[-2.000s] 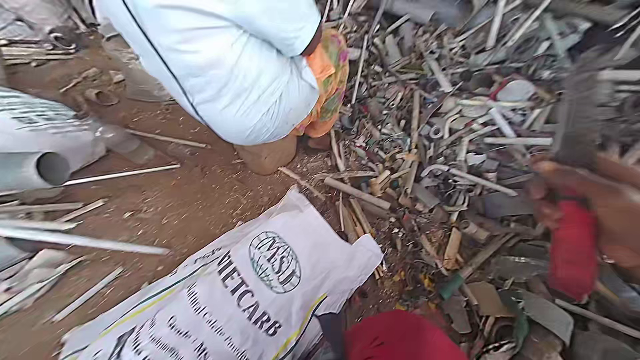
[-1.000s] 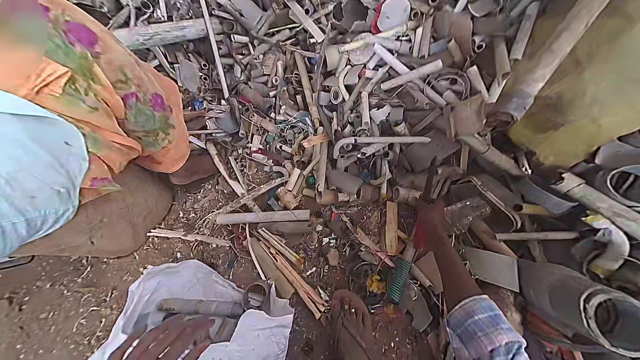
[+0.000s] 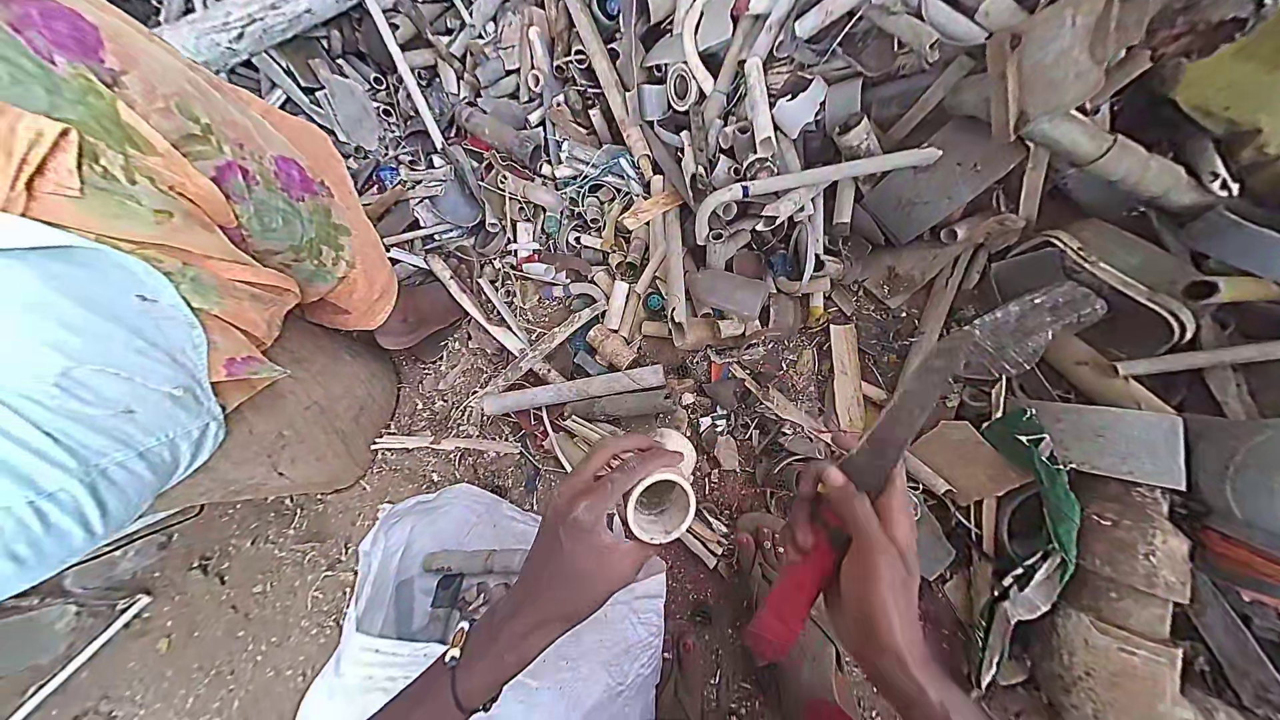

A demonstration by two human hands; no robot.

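My left hand [image 3: 600,520], a beaded bracelet at its wrist, grips a short off-white plastic pipe fitting [image 3: 661,508] whose round open end faces up toward me. To the right, my right hand [image 3: 870,540] holds a machete-like blade [image 3: 950,375] by its red-wrapped handle [image 3: 795,600]; the worn, dull blade slants up and to the right. Below my left hand lies a white woven sack [image 3: 520,670], its mouth open, with a pipe piece [image 3: 475,561] and other scraps inside.
A large heap of scrap plastic pipes [image 3: 640,200] spreads ahead and to the right. Close on the left sits another person in a floral orange cloth [image 3: 250,200] and light blue garment [image 3: 90,400]. Bare feet show between my hands and the ground. Flat plastic pieces [image 3: 1110,440] lie at right.
My left hand has risen from the sack and now holds the fitting. The blade is plainer in view, raised over the heap's near edge. The view has swung far since the oldest frame.
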